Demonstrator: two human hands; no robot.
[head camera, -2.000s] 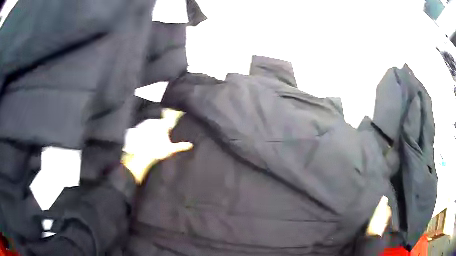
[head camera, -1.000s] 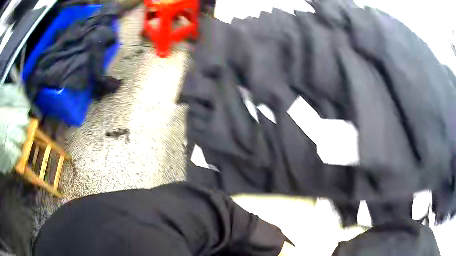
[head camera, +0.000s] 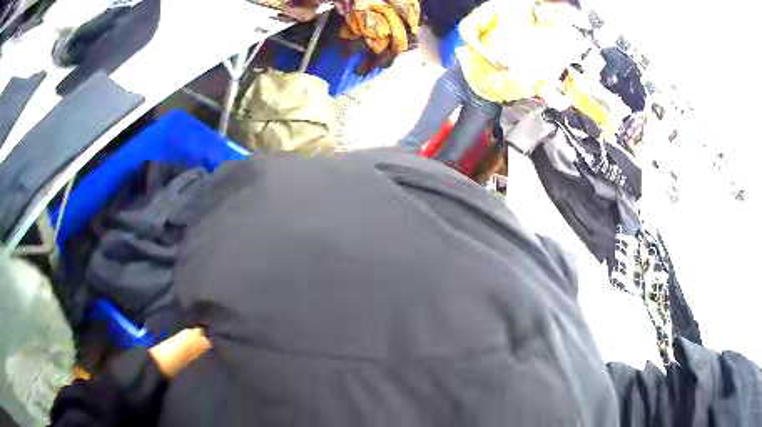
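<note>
A large dark grey coat (head camera: 376, 283) fills the middle and lower part of the view, spread out and raised in front of me. A fold runs across its lower part. My left hand (head camera: 180, 352) is at the coat's left edge, at the lower left. It grips the edge and its fingertips are hidden by the cloth. My right hand is not in view.
A blue bin (head camera: 117, 171) at left holds dark garments (head camera: 142, 242). An olive bag (head camera: 286, 113) stands behind. A person in yellow (head camera: 510, 50) is at the top. Dark and checked garments (head camera: 639, 267) lie on the white table (head camera: 543, 204) at right. A pale green thing (head camera: 33, 342) is lower left.
The view has swung from the table and floor towards the bin and another person. The dark coat is now up in front of me, with my left hand at its edge.
</note>
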